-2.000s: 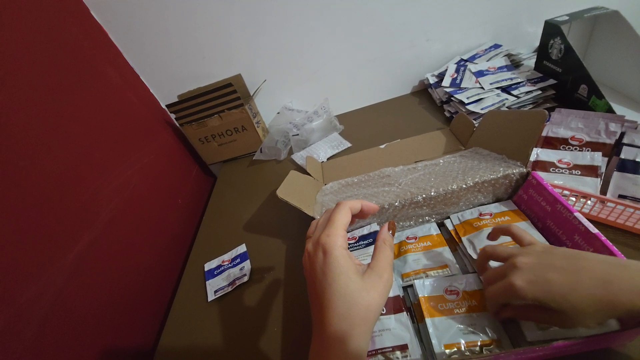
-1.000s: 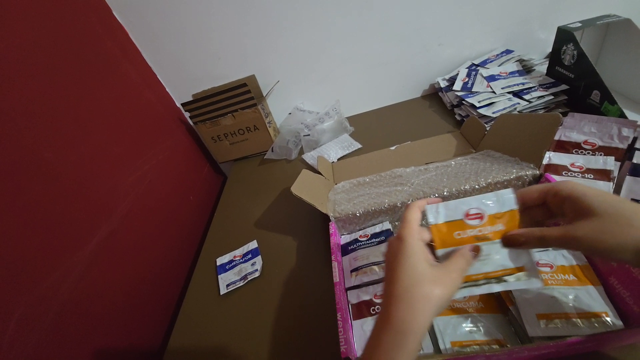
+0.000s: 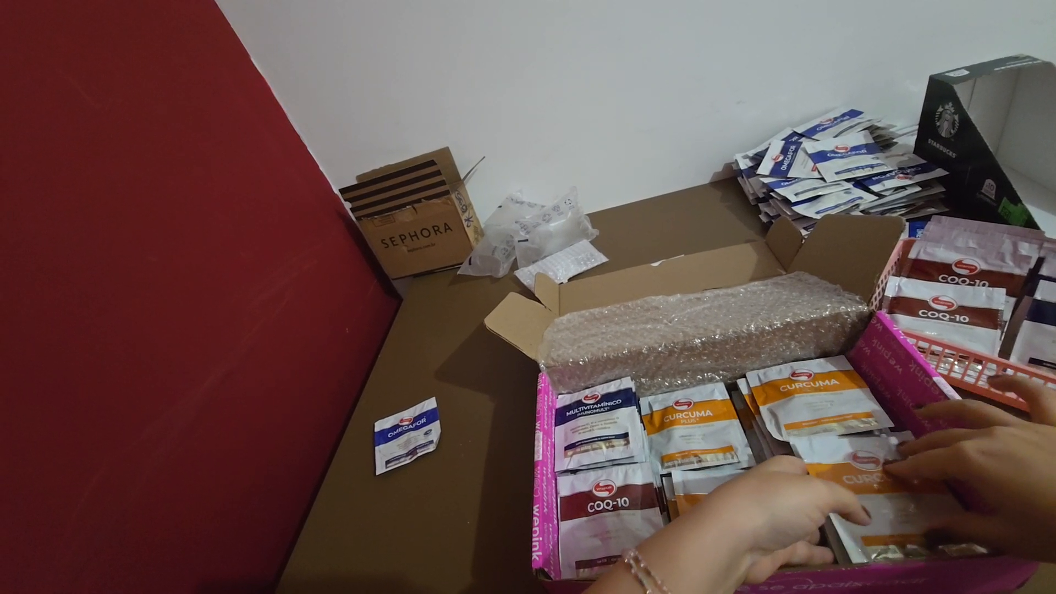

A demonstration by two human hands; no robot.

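Note:
A pink cardboard box with its lid flaps up holds rows of sachets. My left hand reaches into its front middle, fingertips down beside an orange-banded curcuma sachet. My right hand lies over that same sachet's right side, fingers spread and touching it; whether it grips is unclear. Another curcuma sachet lies behind, and one more stands in the middle row. At the box's left are a multivitamin sachet and a maroon-banded COQ-10 sachet.
Bubble wrap fills the box's back. A blue-banded sachet lies on the table at left. Behind stand a brown Sephora carton, clear plastic packaging, a sachet heap and a black Starbucks box. A pink basket of sachets is at right.
Both hands held up a curcuma sachet over the box one second ago; now they are lower, at the box's front right, with no sachet raised. The left hand has moved right and down.

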